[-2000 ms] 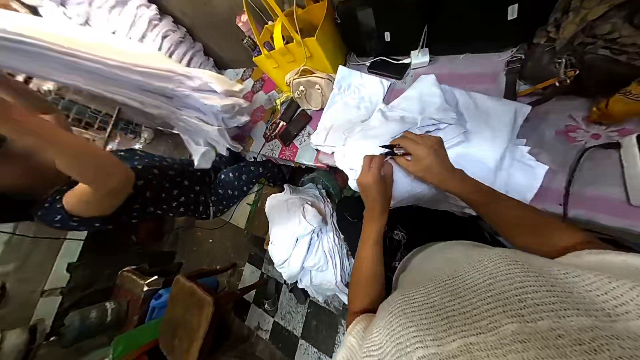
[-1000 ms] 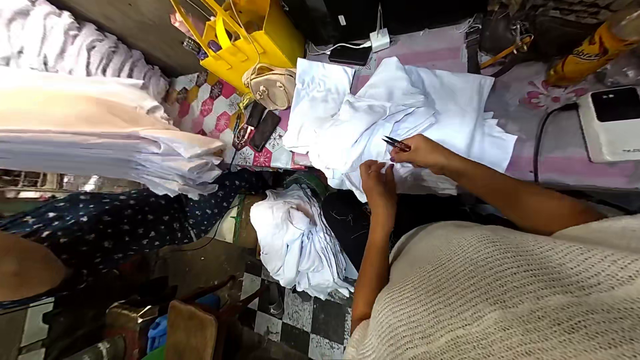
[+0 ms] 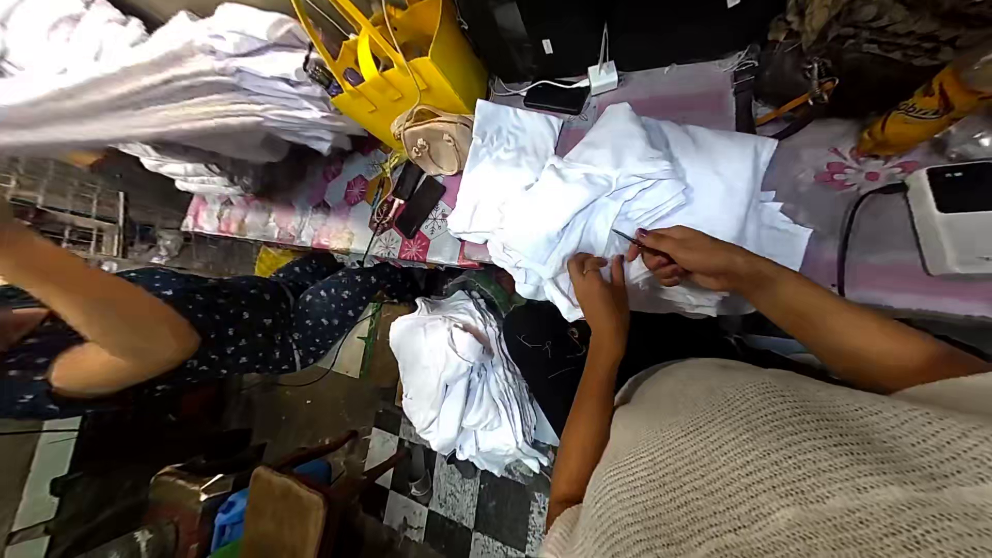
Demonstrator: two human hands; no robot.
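White cloth pieces (image 3: 697, 178) lie in a loose, layered pile on the table in front of me. My right hand (image 3: 678, 256) grips a small dark pointed tool (image 3: 632, 239), perhaps thread snips, with its tip toward the left over the cloth. Just left of it, my left hand (image 3: 601, 287) rests at the near edge of the pile, its fingertips pinching the white cloth. Both hands are close together. Another stack of white cloth (image 3: 465, 380) hangs lower down, left of my left forearm.
Beyond the pile are a yellow bag (image 3: 418, 70), a beige pouch (image 3: 438, 139), a phone (image 3: 556, 98) and a white charger (image 3: 603, 77). A white device (image 3: 953, 217) with a cable stands right. At left, a person (image 3: 232, 318) is beside a large heap of white cloth (image 3: 194, 85).
The dark tool in my right hand has shifted from pointing up-left to lying flatter over the cloth. At left, the other person's arm and the white cloth there have moved.
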